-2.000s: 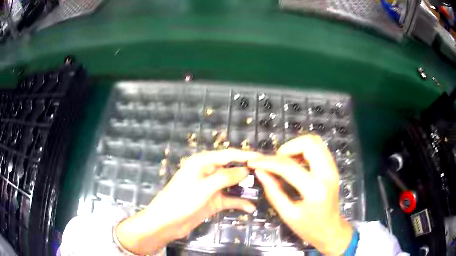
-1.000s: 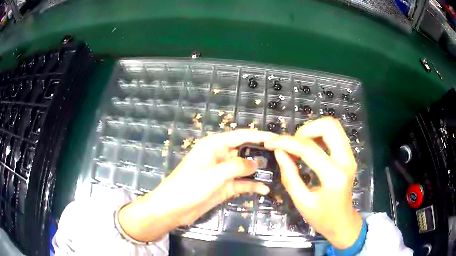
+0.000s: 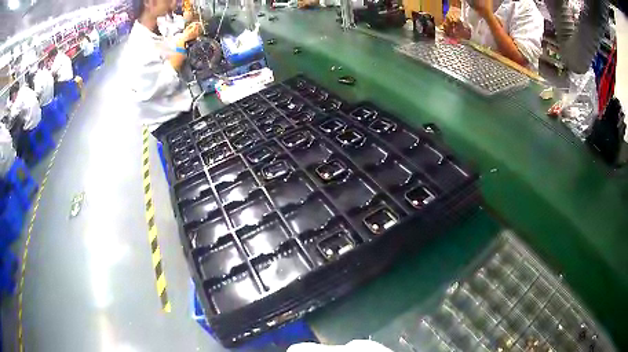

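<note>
The black housing tray (image 3: pixel 220 265) lies on top of a stack. Black rounded-square device housings, one of them at the near edge (image 3: pixel 381 220), sit in many of its pockets. Several near-left pockets hold nothing. The clear component tray (image 3: pixel 496 295) is at lower right, cut off by the bottom edge, with small cream-yellow bits near its bottom. A blurred white shape at the bottom edge may be my left hand or sleeve (image 3: pixel 339 346); its fingers cannot be made out. My right hand is out of the picture.
The green mat (image 3: pixel 441 240) runs between the trays and along the bench. A person in white (image 3: pixel 155 69) is beyond the tray at upper left, another (image 3: pixel 520 31) across the bench at upper right. A grey perforated tray (image 3: pixel 468 65) and plastic bag (image 3: pixel 577 110) lie at the back.
The view has swung left to the black tray and the aisle. The clear tray has shifted to lower right. The hands and the housing held between them have left the centre; the press is out of view.
</note>
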